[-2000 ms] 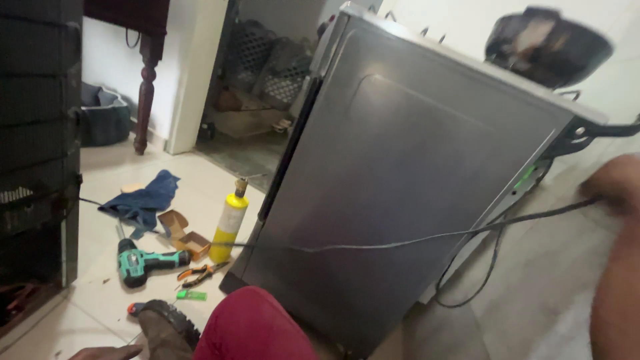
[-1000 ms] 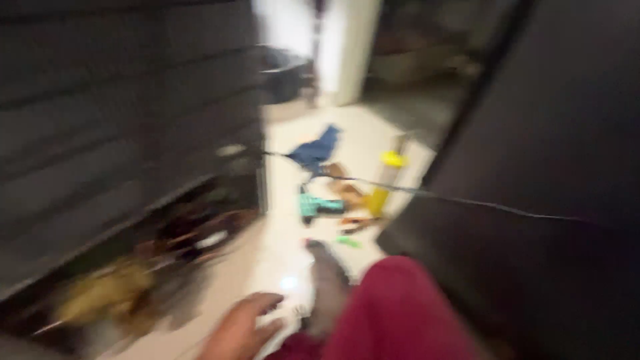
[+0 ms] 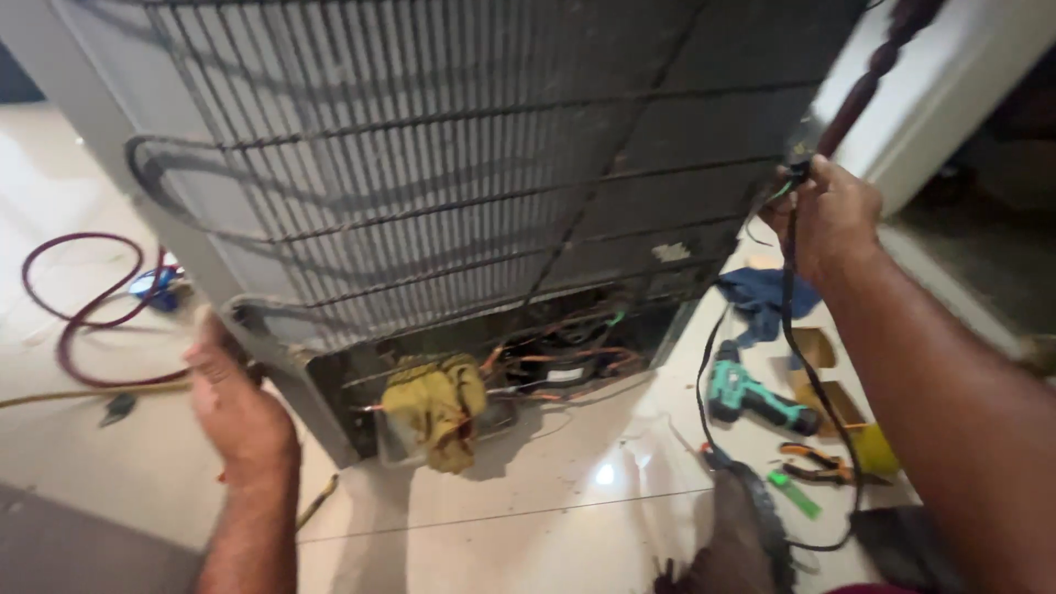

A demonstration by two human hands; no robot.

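Observation:
The back of a refrigerator, with its black condenser grille (image 3: 462, 157), fills the upper middle of the head view. My left hand (image 3: 239, 404) is flat-fingered at the lower left side edge of the cabinet; whether it presses on it is hard to tell. My right hand (image 3: 833, 210) is closed around a black power cord (image 3: 789, 289) at the right edge of the cabinet, where a green wire shows near the fingertips. A yellow cloth (image 3: 437, 404) hangs in the compressor bay, beside the copper tubing (image 3: 602, 359) and dark compressor.
On the floor at right lie a teal cordless drill (image 3: 755, 396), a blue cloth (image 3: 763, 297), an opened cardboard box (image 3: 825, 379), orange-handled pliers (image 3: 817, 466) and a green object (image 3: 794, 495). A dark red hose (image 3: 70, 330) with a blue gauge (image 3: 154, 286) lies at left.
The view has swung round to the back of the refrigerator. My left hand, low near my leg a second ago, is now at the cabinet's left side edge.

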